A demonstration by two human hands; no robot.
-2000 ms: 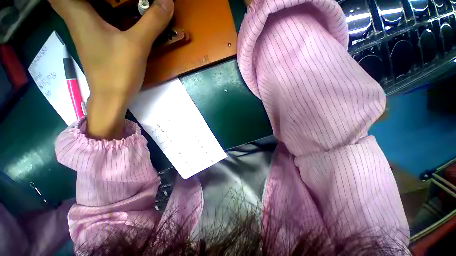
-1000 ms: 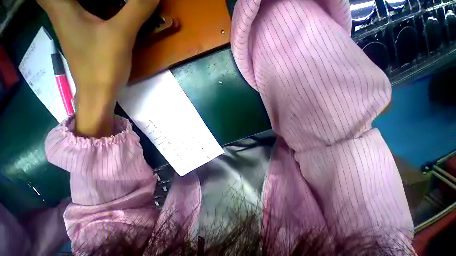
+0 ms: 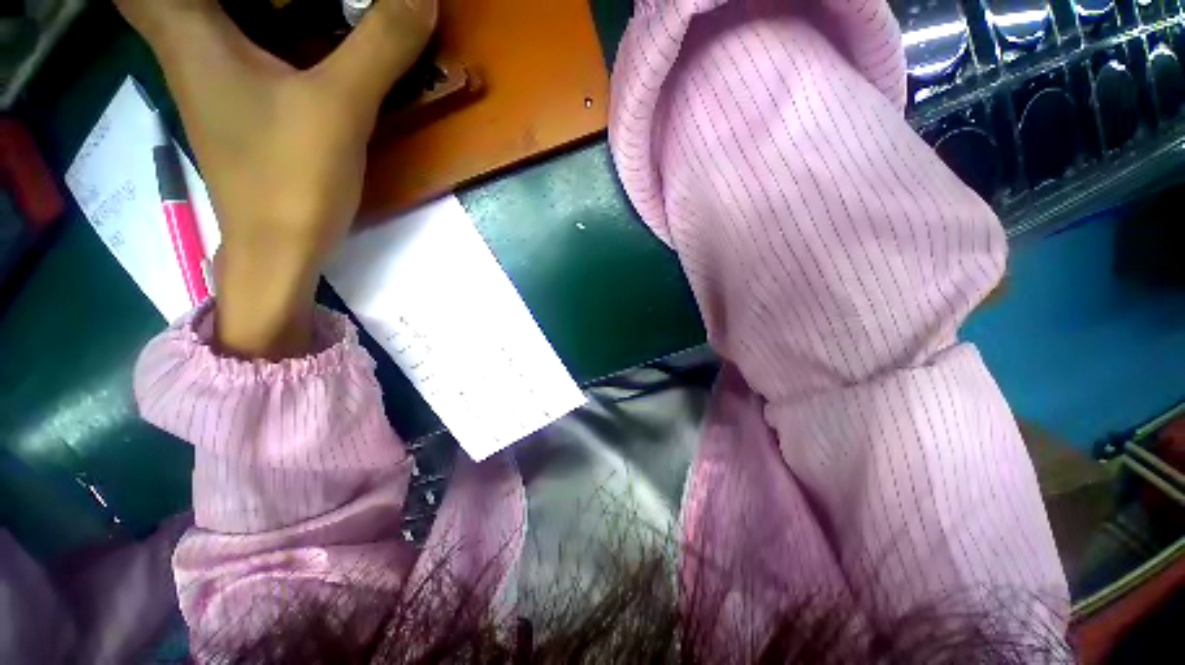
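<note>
The orange base of the test fixture (image 3: 533,91) lies at the top centre, cut off by the upper edge. A dark part with bolts shows on it beside my left hand. My left hand (image 3: 280,143) reaches over the left side of the base, thumb and fingers spread around the fixture; the fingertips are cut off by the top edge, so what they touch is hidden. My right hand is out of the picture; only its pink striped sleeve (image 3: 806,195) shows, reaching up past the right side of the base.
A white record sheet (image 3: 455,338) lies at the bench edge below the fixture. A pink marker pen with a dark end (image 3: 185,234) lies on another white paper (image 3: 117,195) at left. A clear blister tray with black discs (image 3: 1040,117) is at the upper right. Blue floor shows below it.
The whole view shifted slightly, then mostly back. My left hand stays over the fixture, and the right sleeve has barely moved.
</note>
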